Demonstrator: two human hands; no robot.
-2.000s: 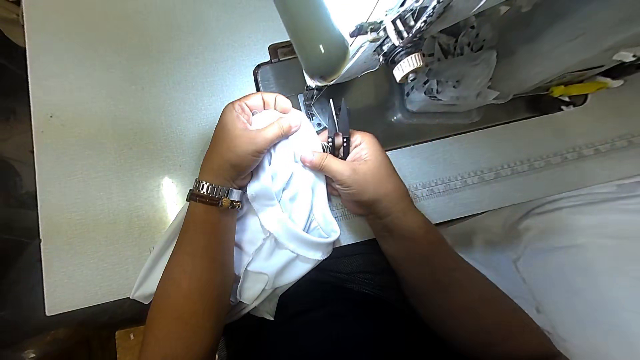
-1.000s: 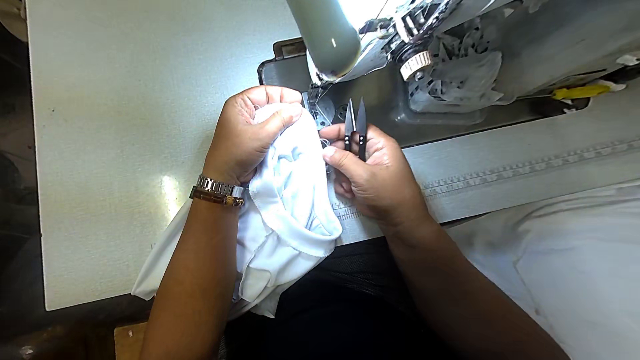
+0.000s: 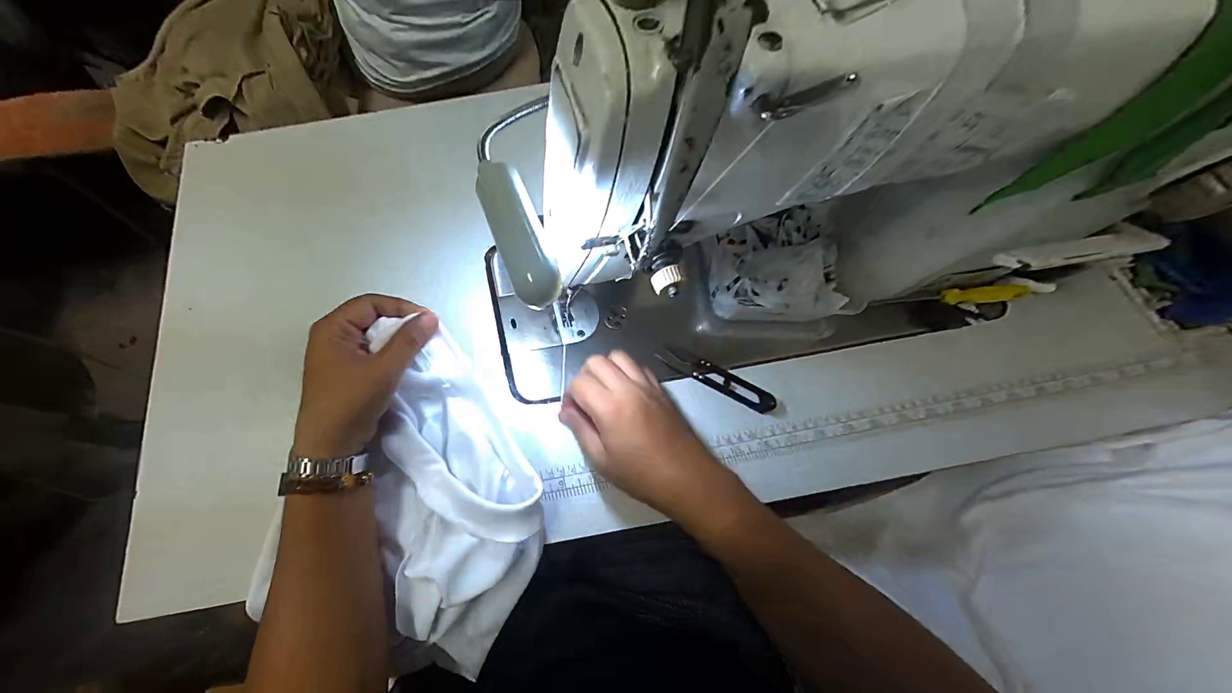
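My left hand [image 3: 361, 371] pinches the edge of a white knit garment [image 3: 462, 481], which hangs over the table's front edge. To its right, my right hand [image 3: 626, 423] has its fingertips together at a thin thread that runs down from the needle area of the sewing machine [image 3: 606, 125]. Black thread snips [image 3: 731, 385] lie beside my right hand, across the edge of the metal bed. The presser foot and needle plate [image 3: 568, 322] are lit by a small lamp [image 3: 520, 236].
A clear plastic bag [image 3: 775, 274] rests on the machine bed, with a yellow tool [image 3: 987, 294] farther right. A tape measure [image 3: 866, 419] runs along the table front. White fabric [image 3: 1059, 558] lies at lower right. Brown cloth [image 3: 221, 82] is beyond the table.
My right hand has put down the snips and now is at the thread below the needle. My left hand has moved left, away from the machine, with the garment. The view has shifted and takes in more.
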